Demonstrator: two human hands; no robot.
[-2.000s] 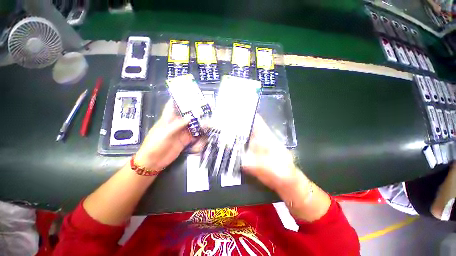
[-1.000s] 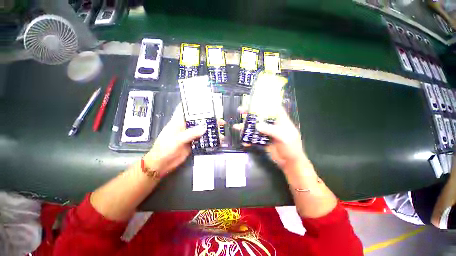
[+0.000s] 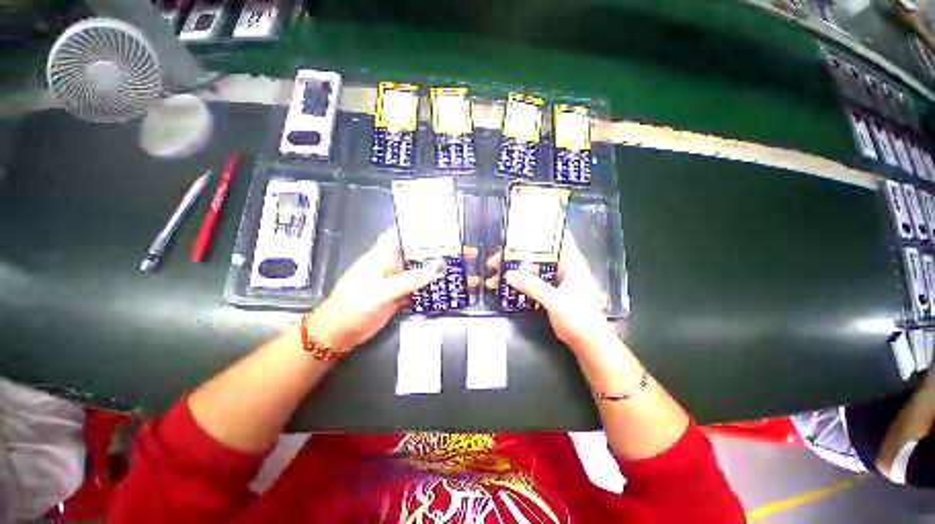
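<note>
My left hand [image 3: 374,292] holds a keypad phone [image 3: 435,246] upright, front side up, its screen lit white, my thumb on the keypad. My right hand [image 3: 569,292] holds a second keypad phone [image 3: 534,230] the same way, also lit, thumb on its keys. Both phones are over the near row of a clear blister tray [image 3: 354,205]. Several phones with yellow-bordered screens [image 3: 451,128] lie in the tray's far row. Two phones lie back side up at the tray's left, one far [image 3: 310,115] and one near [image 3: 284,235].
Two white rectangular pieces [image 3: 419,356] lie before the tray. A red pen [image 3: 215,208] and a silver-white pen [image 3: 175,221] lie left of it. A small fan [image 3: 105,72] stands upper left. Other phone trays are at the right [image 3: 906,211] and top left. A person's arm shows far right.
Both phones, earlier tilted and blurred close together, are now apart and nearly parallel. The right phone has straightened and its keypad shows clearly. Both hands still hold them.
</note>
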